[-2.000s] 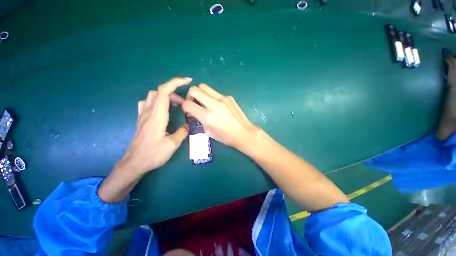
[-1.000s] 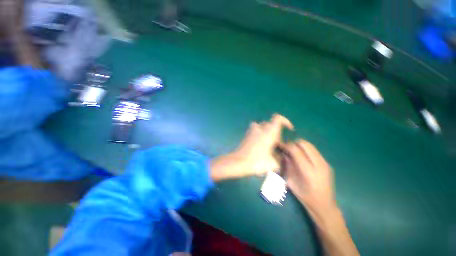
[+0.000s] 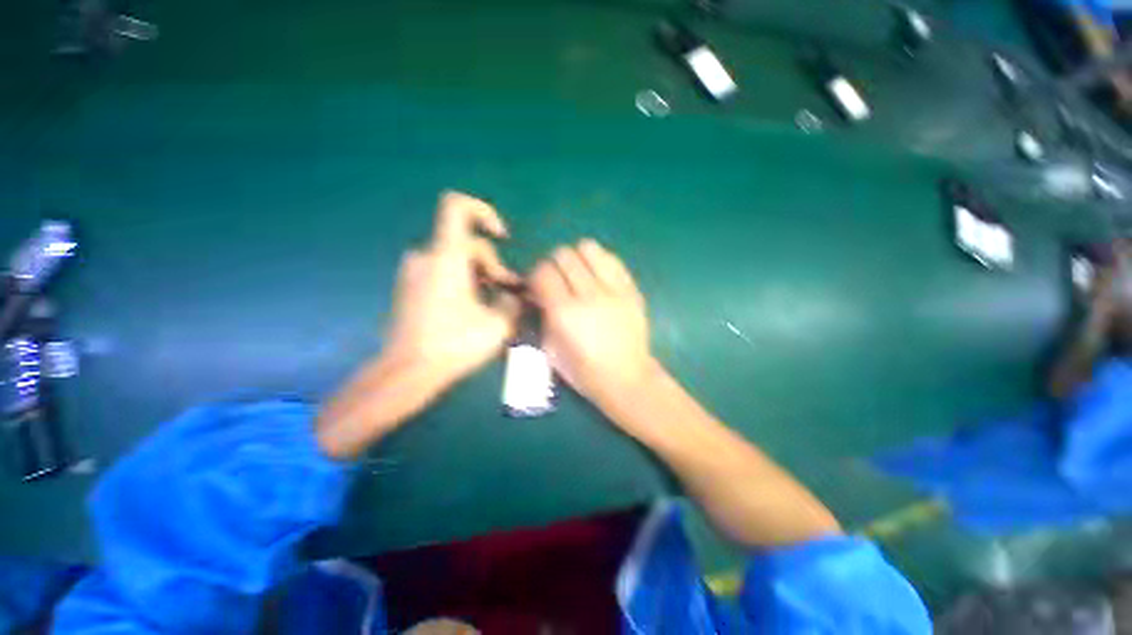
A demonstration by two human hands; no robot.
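A part-built phone [image 3: 529,380] lies on the green mat in front of me, its white patch towards me and its dark upper end between my hands. My left hand [image 3: 449,304] is at its left side, thumb by the upper end and index finger raised and curled. My right hand [image 3: 593,313] is at its right side, fingers bent over the upper end. The fingertips of both hands meet at a small dark spot above the phone; blur hides whether it is a separate part. Both hands are bare and hold the phone's upper end between them.
Phones with white patches lie at the back right [image 3: 710,72] and right [image 3: 982,236], with pale rings [image 3: 652,102] beside some. Part-built phones [image 3: 37,409] lie at the far left. Another person's hand [image 3: 1086,335] and blue sleeve are at the right edge.
The view has swung back from the left, so my hands and the phone stand nearer the middle. Both hands remain at the phone's upper end. The grouped phones seen at right earlier are not there now.
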